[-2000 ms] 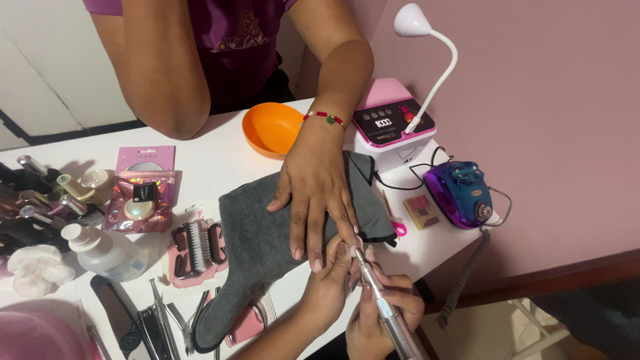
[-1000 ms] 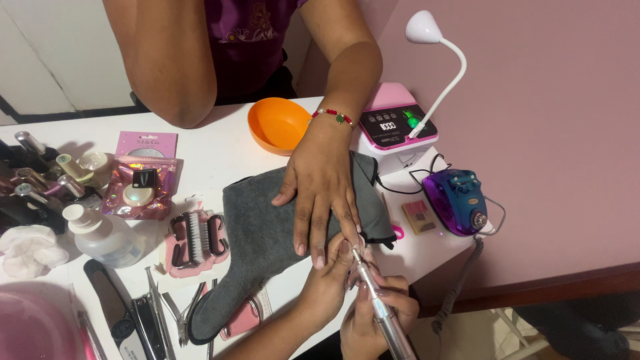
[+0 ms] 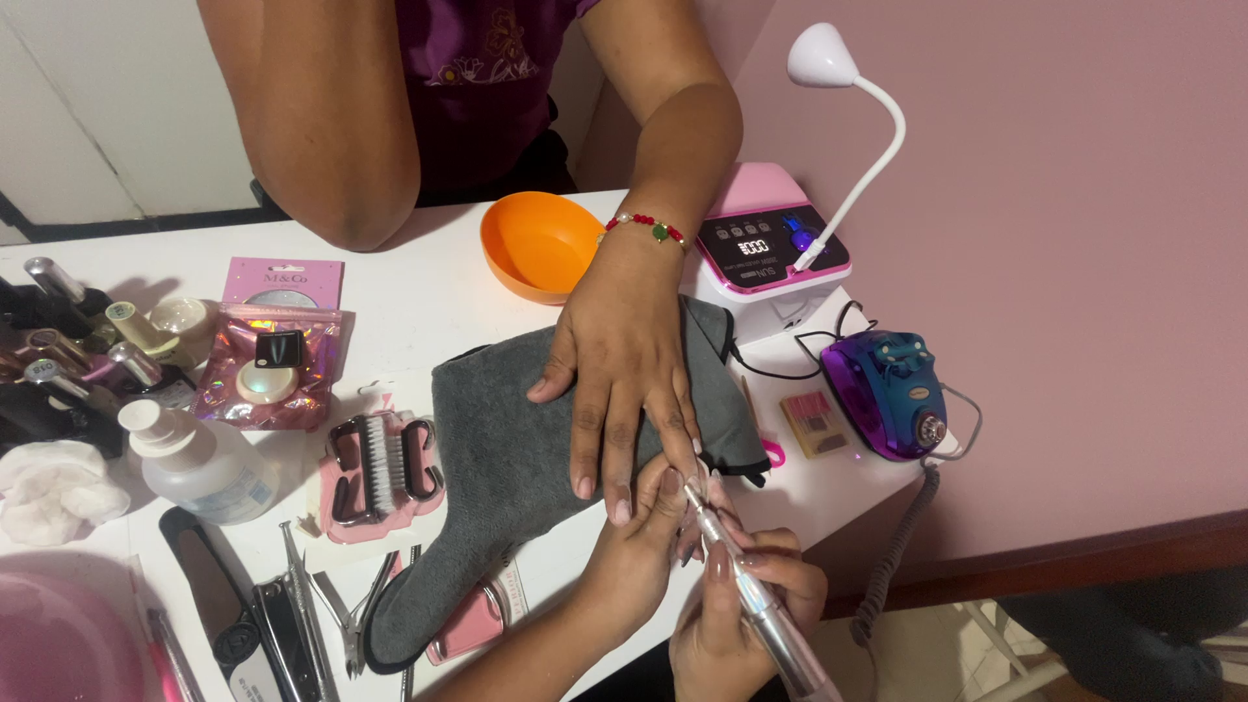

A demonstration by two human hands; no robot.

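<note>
My left hand [image 3: 643, 546] pinches a fingertip of the other person's hand [image 3: 624, 361], which lies palm down on a grey towel [image 3: 507, 429]. In my right hand [image 3: 746, 604] is a silver electric nail drill handpiece [image 3: 770, 624], its tip touching or very close to that finger's nail; the exact contact is hidden by fingers. A red bead bracelet [image 3: 643, 222] with a green charm circles the person's wrist. The blue and purple drill control unit [image 3: 882, 390] sits at the table's right edge, with a coiled cord [image 3: 892, 556] hanging from it.
An orange bowl [image 3: 536, 249] and a nail lamp [image 3: 770, 244] with a white gooseneck light [image 3: 824, 57] stand behind. On the left are polish bottles [image 3: 58, 380], a pump bottle [image 3: 200, 463], a nail brush [image 3: 383, 468], cuticle nippers [image 3: 351, 614] and a pink bowl [image 3: 63, 634].
My hands stay at the same finger, with the drill handpiece still at its nail. The small coloured light on the nail lamp has gone from red to green to blue.
</note>
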